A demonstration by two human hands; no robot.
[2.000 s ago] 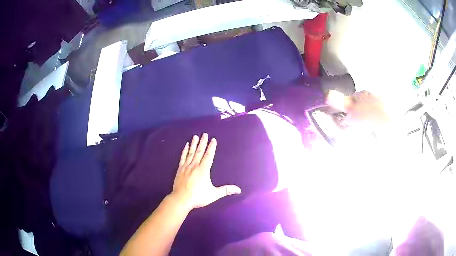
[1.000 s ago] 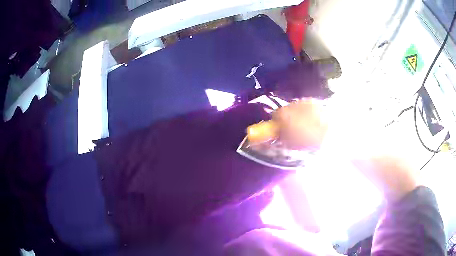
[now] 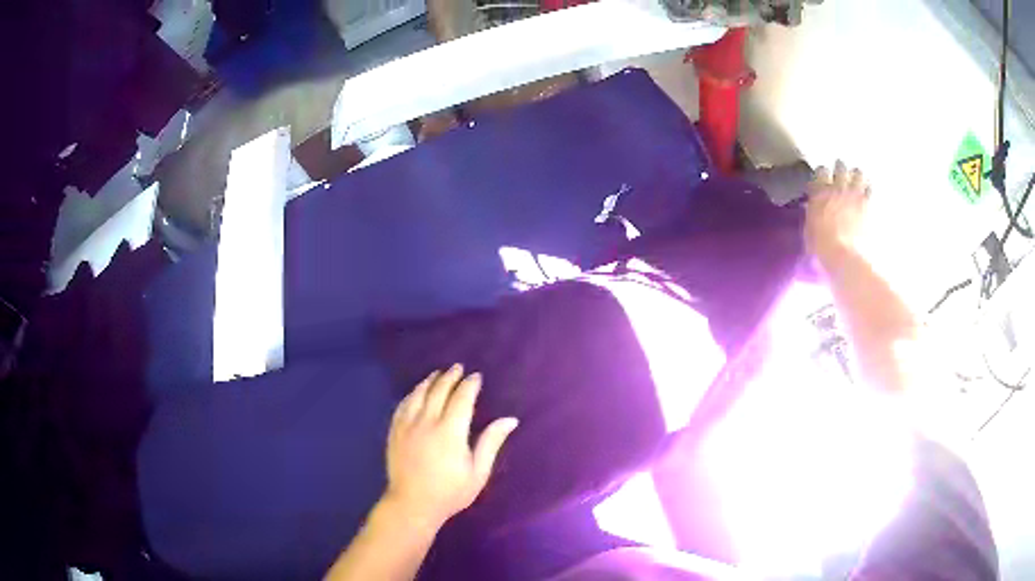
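Note:
A dark purple garment [image 3: 545, 375] lies on the blue-violet table cover [image 3: 272, 465], its right part washed out by glare. My left hand [image 3: 437, 448] rests on the garment's left part, palm down, fingers apart, holding nothing. My right hand [image 3: 838, 210] is at the garment's upper right end, near a dark stretch of the cloth; glare and blur hide whether it grips the cloth. The iron cannot be made out in the glare.
Two long white strips, one upright [image 3: 252, 261] and one across [image 3: 499, 68], lie at the table's far side. A red pipe [image 3: 720, 102] stands behind. A white panel with a warning sticker [image 3: 970, 168] and cables is at right. Dark cloth [image 3: 68, 420] hangs at left.
The iron, seen on the garment a second ago, is no longer visible there. My left hand is back in view. My right hand has moved up and right. The garment's left edge has shifted right, baring more cover.

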